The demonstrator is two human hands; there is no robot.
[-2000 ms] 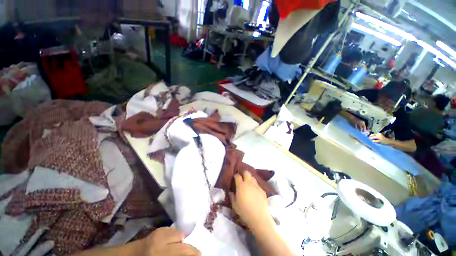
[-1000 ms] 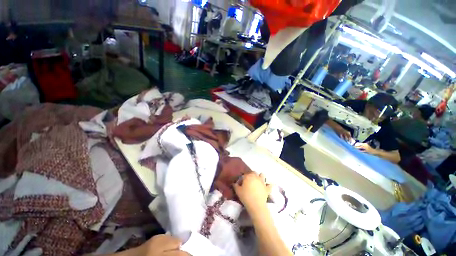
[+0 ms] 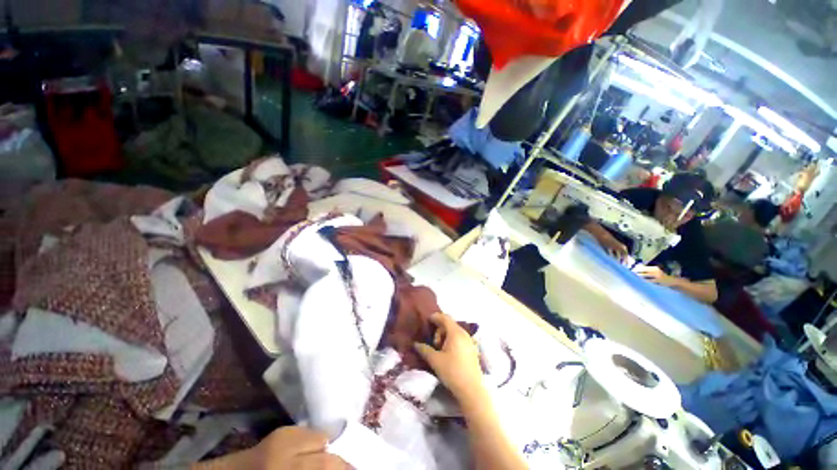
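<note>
The garment piece (image 3: 344, 317), whitish reverse up with speckled brown-red seam edges, lies over the pale table extension in front of me. Rust-brown lining fabric (image 3: 413, 312) shows in folds along its right side. My right hand (image 3: 451, 353) is on the rust-brown fabric, thumb and fingertips pinching its edge. My left hand (image 3: 298, 450), at the bottom edge of the picture, holds the near end of the whitish piece; its fingertips are partly hidden.
Speckled cut panels (image 3: 87, 285) are heaped at left. The sewing machine (image 3: 633, 431) with a white tape roll (image 3: 633, 369) stands at lower right. A table extension (image 3: 234, 285) lies under the garment. Another operator (image 3: 675, 207) works blue fabric behind. Red cloth (image 3: 551, 27) hangs above.
The view has turned slightly, so the scene sits further left. My right hand has shifted slightly on the rust-brown fabric, its fingers now more spread. My left hand keeps its hold.
</note>
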